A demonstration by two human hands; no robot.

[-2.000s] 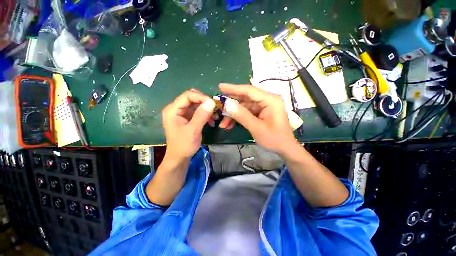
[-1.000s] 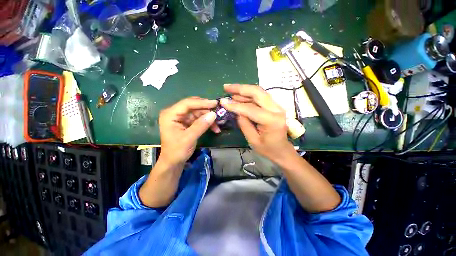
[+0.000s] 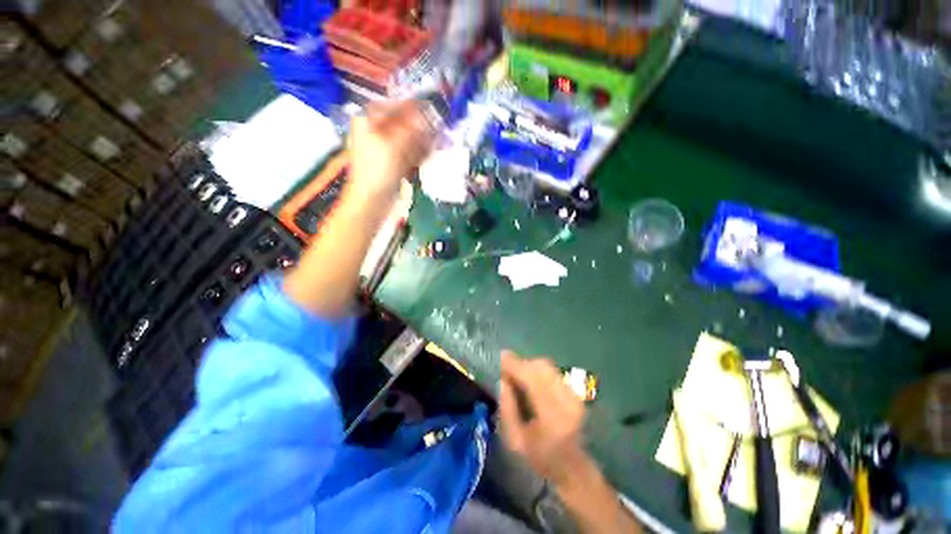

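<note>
My left hand (image 3: 391, 136) is stretched out over the upper left of the bench, at the clear plastic bags. It is blurred, and I cannot tell whether it holds anything. My right hand (image 3: 544, 412) is low over the bench's front edge with its fingers curled. A dark shape shows between its fingers, either a part or a shadow. A small module with white and orange-yellow parts (image 3: 582, 384) is right beside its fingers, and I cannot tell whether they touch it.
A hammer (image 3: 763, 448) lies on yellow paper (image 3: 697, 428). A blue tray (image 3: 819, 250) holds white pieces. Clear cups (image 3: 656, 224), a white scrap (image 3: 532, 270), red bins (image 3: 375, 47) and a green bin (image 3: 568, 83) stand beyond. Black trays (image 3: 193, 271) are at left, beside the orange-framed multimeter (image 3: 313, 203).
The view has swung left and tilted. My hands have parted from the dark case they held together. My left hand has reached far out to the left; my right hand stays near the bench edge.
</note>
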